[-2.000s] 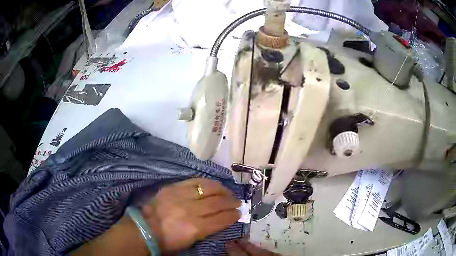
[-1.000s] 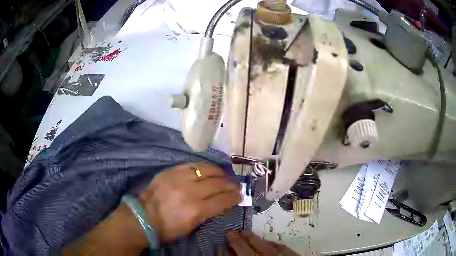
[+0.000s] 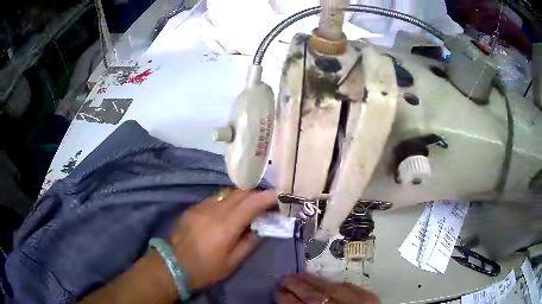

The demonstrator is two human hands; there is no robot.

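A blue-grey garment piece (image 3: 142,157) lies on the machine table, its straight seam edge running beside the needle. A white care label (image 3: 274,227) lies sideways on the cloth, its right end at the seam by the presser foot (image 3: 303,222). My left hand (image 3: 217,237) rests on the cloth left of the label, finger and thumb apart around the label's blurred left end. My right hand (image 3: 327,292) is at the bottom edge, partly cut off, fingers curled at the cloth edge; its grip is unclear.
The cream machine head (image 3: 339,124) stands above the needle, with a white oval lamp (image 3: 252,136) to its left. Printed label strips (image 3: 434,236) and black thread snips (image 3: 477,261) lie to the right. White cloth (image 3: 238,27) lies behind.
My left hand has drawn back to the left from the seam, its finger and thumb now spread. More of the label shows, extending leftward. The cloth beside the seam looks smoother and plainer.
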